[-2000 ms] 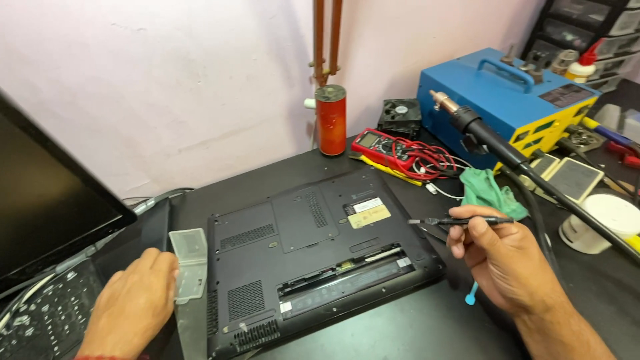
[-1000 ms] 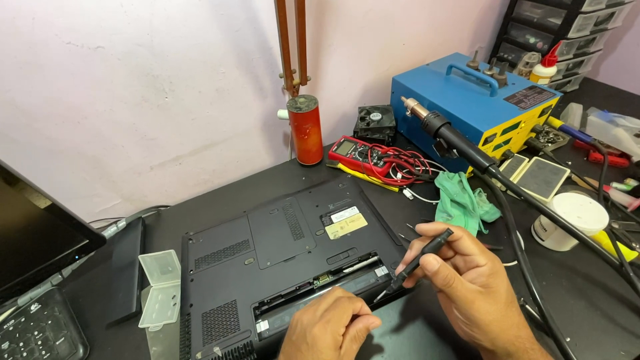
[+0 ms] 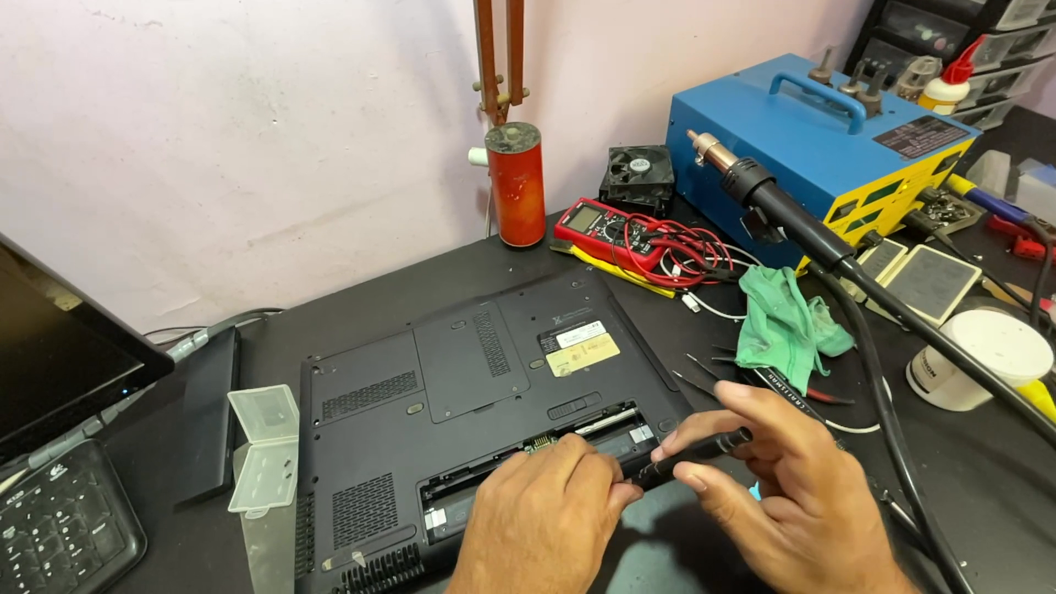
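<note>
A black laptop (image 3: 462,388) lies upside down on the dark table, its battery bay (image 3: 594,437) uncovered along the near side. My left hand (image 3: 549,520) is over the bay, its fingertips bent against the near end of a black pen-shaped screwdriver (image 3: 693,454). My right hand (image 3: 792,487) has that screwdriver between thumb and fingers, tilted over the laptop's near right edge. The screwdriver's tip is hidden by my left hand. Left of the laptop sits a small clear plastic box (image 3: 268,470) with its lid up and a few tiny dark pieces inside.
Behind the laptop lie a red multimeter (image 3: 606,235) with leads and a black fan (image 3: 637,177). A blue rework station (image 3: 792,124), its hot-air handle (image 3: 792,206) and cable, a green cloth (image 3: 780,330) and a white tub (image 3: 978,355) fill the right. A monitor (image 3: 66,355) and keyboard (image 3: 66,520) are at left.
My left hand has moved from beside the plastic box to the laptop's battery bay. My right hand has brought the screwdriver down to the near edge, where both hands now meet.
</note>
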